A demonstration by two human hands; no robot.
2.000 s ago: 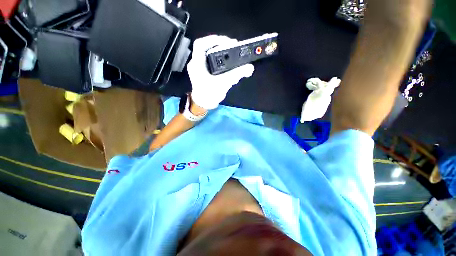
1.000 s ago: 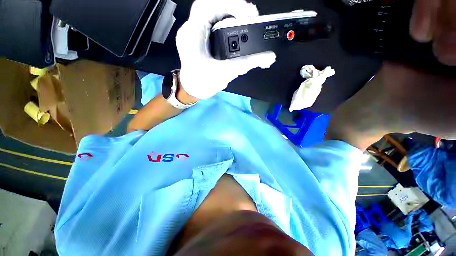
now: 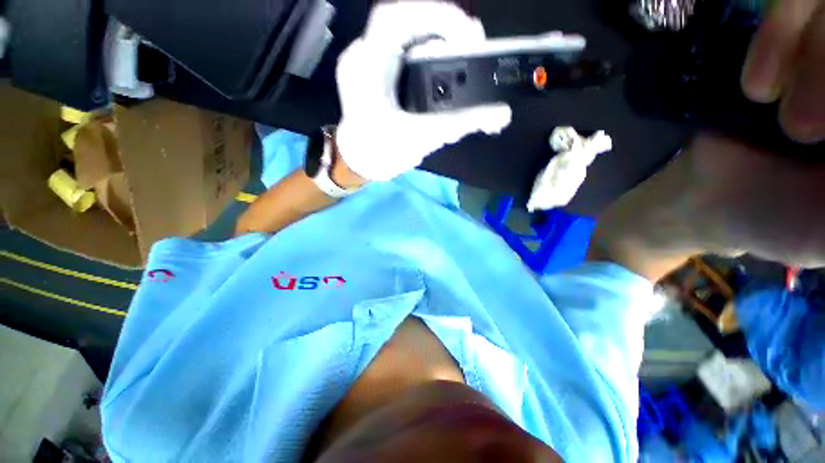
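Observation:
My left hand (image 3: 384, 99), in a white glove, grips a flat black box unit (image 3: 475, 89) at its left end, thumb below. The unit's port edge faces me, with a round jack at the left and a red-ringed socket (image 3: 540, 77) toward the right. My bare right hand (image 3: 791, 72), blurred and cut off by the frame's edge, is closed around a thick black driver (image 3: 692, 86). The driver's dark front end is at or near the unit's right end. Blur and darkness hide the connector and whether they touch.
A crumpled white glove (image 3: 568, 169) lies on the black mat below the unit. Shiny metal pieces (image 3: 665, 11) show at the top right. Stacked black units (image 3: 213, 41) are at the upper left, above an open cardboard box (image 3: 176, 181). A blue holder (image 3: 565, 242) is at the bench edge.
Since two seconds ago my right hand has come in with the driver at the unit's right end. The unit appears larger and, over the last second, slightly further right, its port edge blurrier.

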